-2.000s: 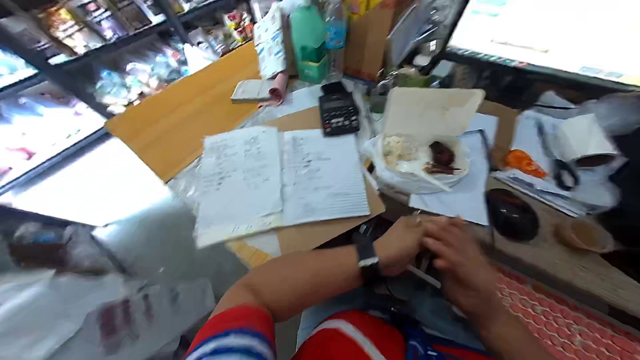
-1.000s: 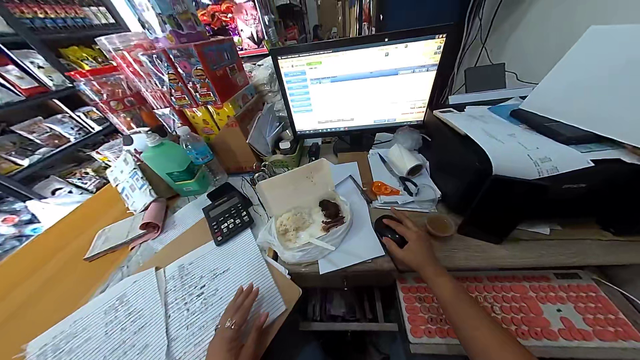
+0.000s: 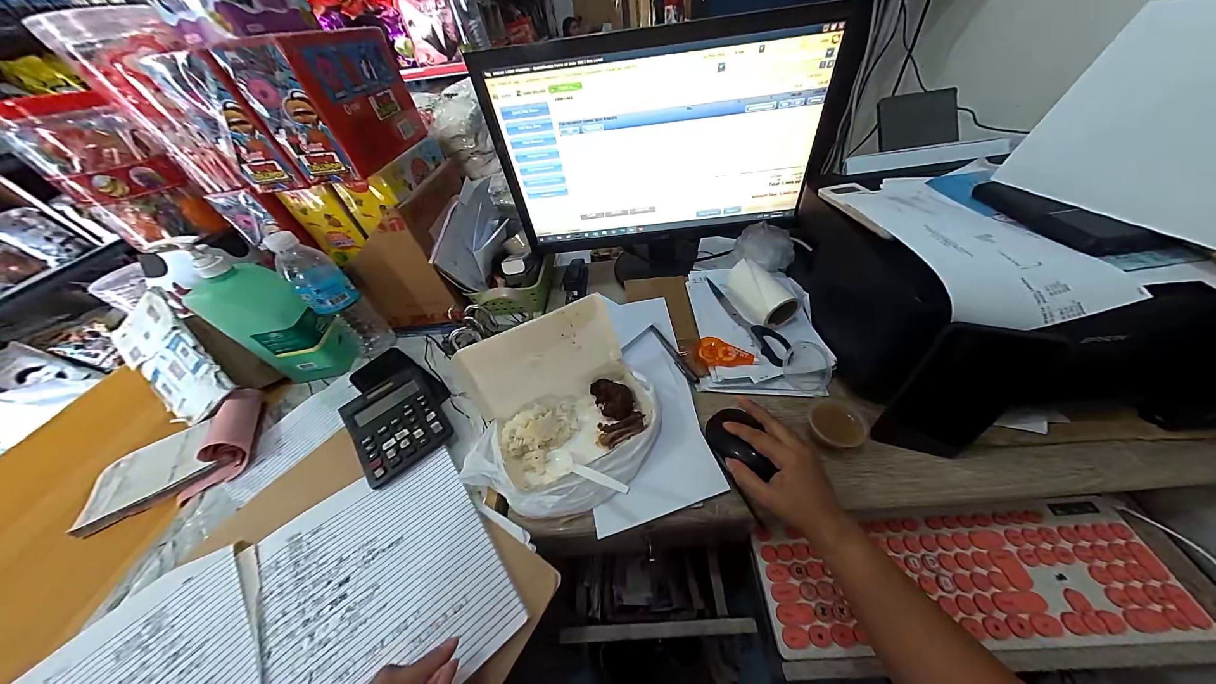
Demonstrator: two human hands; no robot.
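Observation:
My right hand (image 3: 784, 465) rests over a black computer mouse (image 3: 739, 445) on the desk, its fingers curved around it. At the bottom edge only the fingers of my left hand (image 3: 423, 665) show, touching the lower right page of an open lined notebook (image 3: 380, 570) with handwriting; the rest of that hand is out of frame. Between the hands stands an open takeaway box (image 3: 541, 366) with rice (image 3: 540, 429), dark meat (image 3: 616, 399) and a white plastic spoon (image 3: 594, 475). A black calculator (image 3: 394, 418) lies above the notebook. A lit monitor (image 3: 665, 142) stands behind.
A pink-keyed keyboard (image 3: 988, 579) sits on a lower tray. Right of the mouse are a small cup of brown sauce (image 3: 838, 424), a black tablet-like device (image 3: 959, 389) and a printer (image 3: 1121, 351). Scissors (image 3: 769, 344) and an orange correction tape (image 3: 724, 352) lie on papers. A green pump bottle (image 3: 256, 304) stands left.
Two seconds ago both hands were together near the desk's front edge; they are now apart, the right on the mouse. Since one second ago my left hand has moved mostly out of view. The view has shifted.

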